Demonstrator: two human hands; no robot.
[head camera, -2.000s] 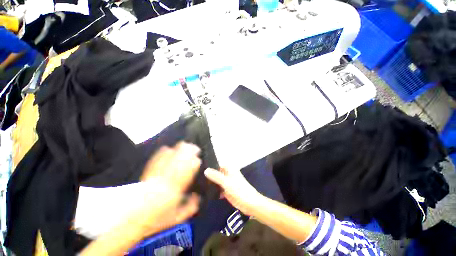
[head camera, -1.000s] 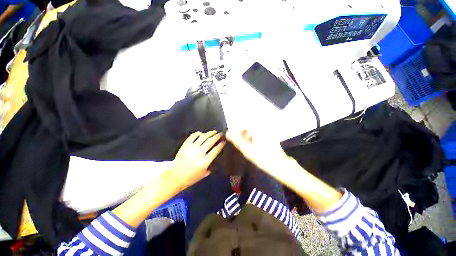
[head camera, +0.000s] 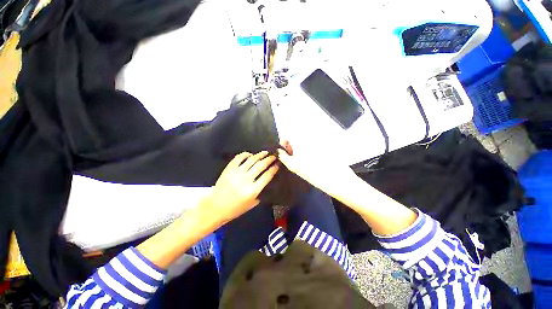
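A black garment lies across the left of the white table, its end running under the presser foot of the white sewing machine. My left hand lies on the garment end with fingers bent at its right edge. My right hand pinches the same edge between thumb and finger, close beside my left fingertips, below the needle area. The underside of the cloth and the thread at the needle cannot be made out.
A smartphone and thin coloured sticks lie right of the needle, beside dark straps. A black garment pile is right of the table. Blue crates stand at the right. My knees and an olive cloth are below.
My hands have come together on the cloth edge, the right now pinching it. The view has shifted, so the machine sits further right and higher than two seconds before.
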